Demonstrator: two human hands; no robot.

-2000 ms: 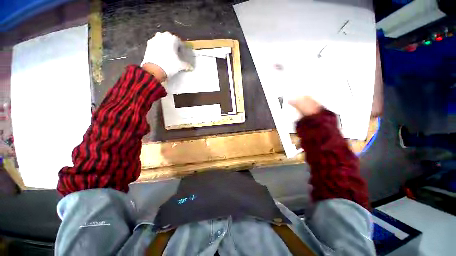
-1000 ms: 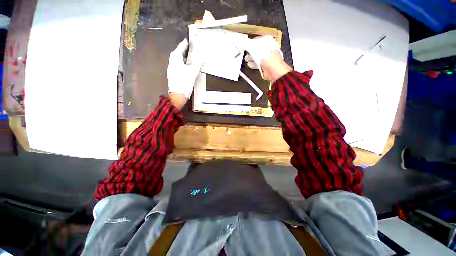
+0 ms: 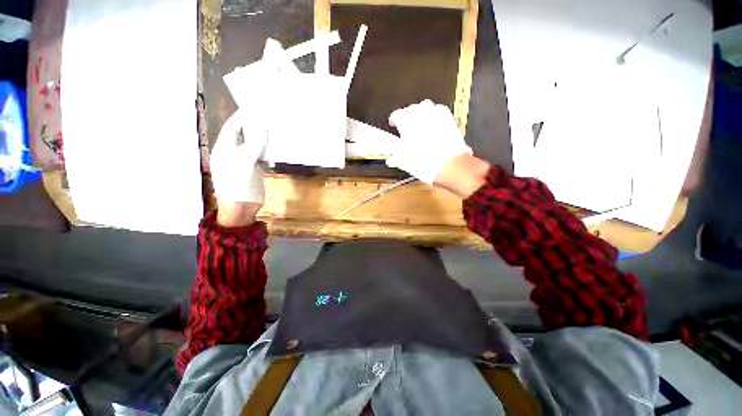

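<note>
My gloved left hand [image 3: 238, 161] holds several white cut blanks [image 3: 307, 122] and narrow trim strips [image 3: 355, 58], which stick out at the top. My gloved right hand [image 3: 431, 142] is closed on the end of a white strip [image 3: 368, 138] that reaches to the blanks. A thin strip [image 3: 378, 196] hangs below it over the wooden rail. The wooden die frame [image 3: 465, 71] lies behind both hands, its dark centre bare and its lower side partly hidden. The fingertips of my left hand are hidden.
A large white sheet [image 3: 130, 114] lies at left and another [image 3: 594, 97] at right, with thin strips on it. The dark board [image 3: 494, 138] lies under the frame. The wooden rail [image 3: 309, 199] runs along the front. A blue tub [image 3: 11, 136] is at far left.
The white pieces have left the die frame and are gathered in my left hand, nearer the rail. My right hand has moved down with a strip. The view has shifted, with the frame now higher up.
</note>
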